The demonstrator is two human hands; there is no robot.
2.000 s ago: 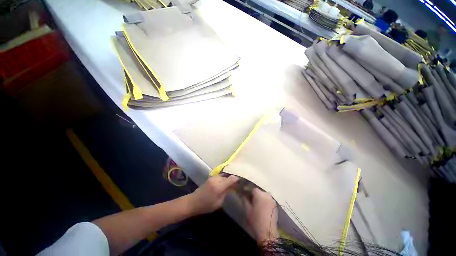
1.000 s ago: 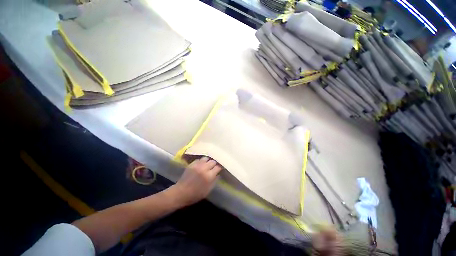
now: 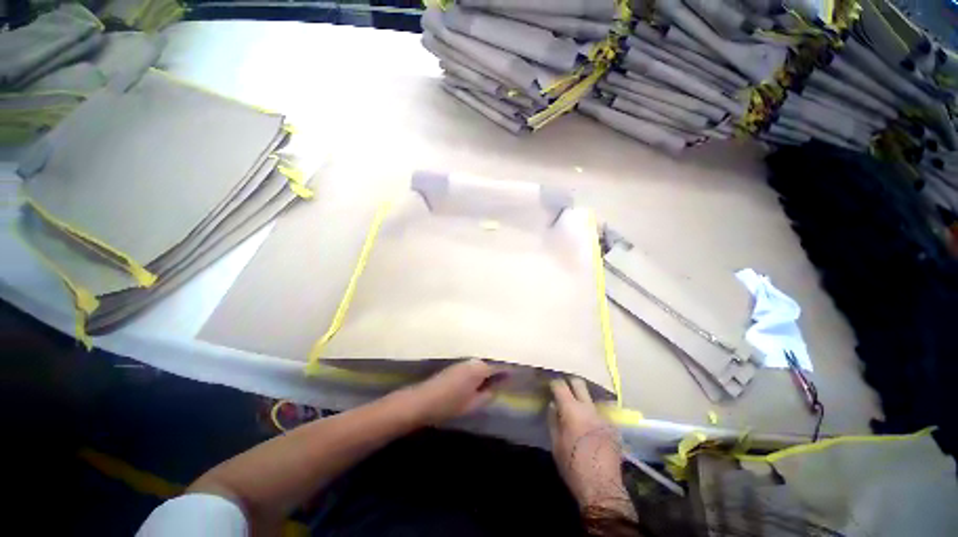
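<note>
A grey-beige fabric panel (image 3: 462, 299) with yellow side edges lies in front of me. Its far edge has two darker grey tabs. Its near edge stands slightly open along the table edge. My left hand (image 3: 462, 392) is at the middle of this near edge, fingers curled on the fabric at the opening, fingertips partly hidden. My right hand (image 3: 584, 435) is to its right, fingertips on the near edge by the right corner. Fingertip contact is partly hidden.
A stack of panels (image 3: 158, 173) lies at left. Folded bundles (image 3: 651, 73) are piled at the far side. Right of the panel lie narrow strips (image 3: 683, 315), a white scrap (image 3: 775, 320) and snips (image 3: 803, 385). More panels (image 3: 872, 482) hang at the near right edge.
The view has turned. My right hand has come from the near right, where it was blurred, back to the panel's near edge. My left hand has shifted right along that edge.
</note>
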